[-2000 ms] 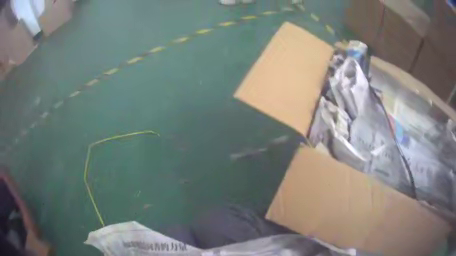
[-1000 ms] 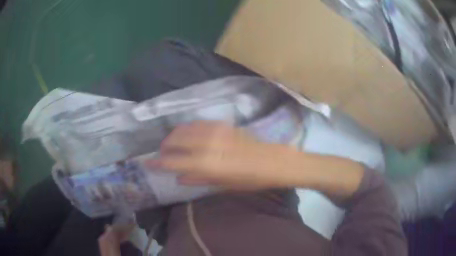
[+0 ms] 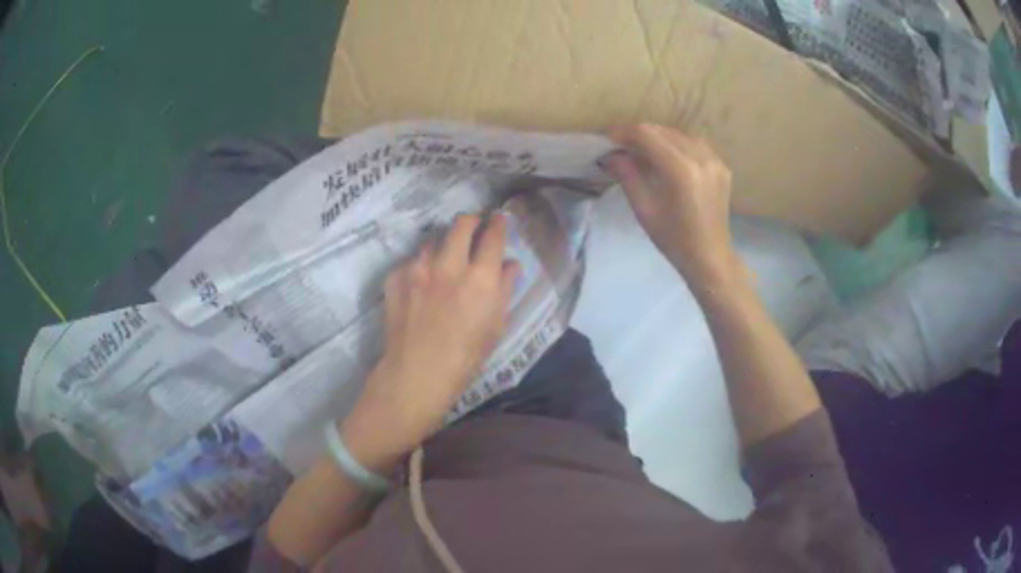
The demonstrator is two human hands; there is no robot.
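A large printed newspaper [image 3: 280, 325] lies folded and creased across my lap, with Chinese headlines and a blue colour photo at its lower left. My left hand [image 3: 448, 302], with a pale band on the wrist, lies on the paper near its middle, fingers bent and pressing on it. My right hand [image 3: 677, 190] pinches the upper right edge of the newspaper between thumb and fingers. A dark narrow gap shows under the fold between the hands. What lies inside the paper is hidden.
A brown carton flap [image 3: 515, 67] stands just beyond the paper. The open carton at the upper right holds newspaper [image 3: 862, 56] and a dark strip. A white sheet [image 3: 661, 347] lies beside my lap. A thin yellow strap [image 3: 11, 185] is on the green floor at left.
The view has tilted down to my lap. Both hands are now on the newspaper; the right hand has moved from across its middle to its upper right edge, and the left has come up onto it.
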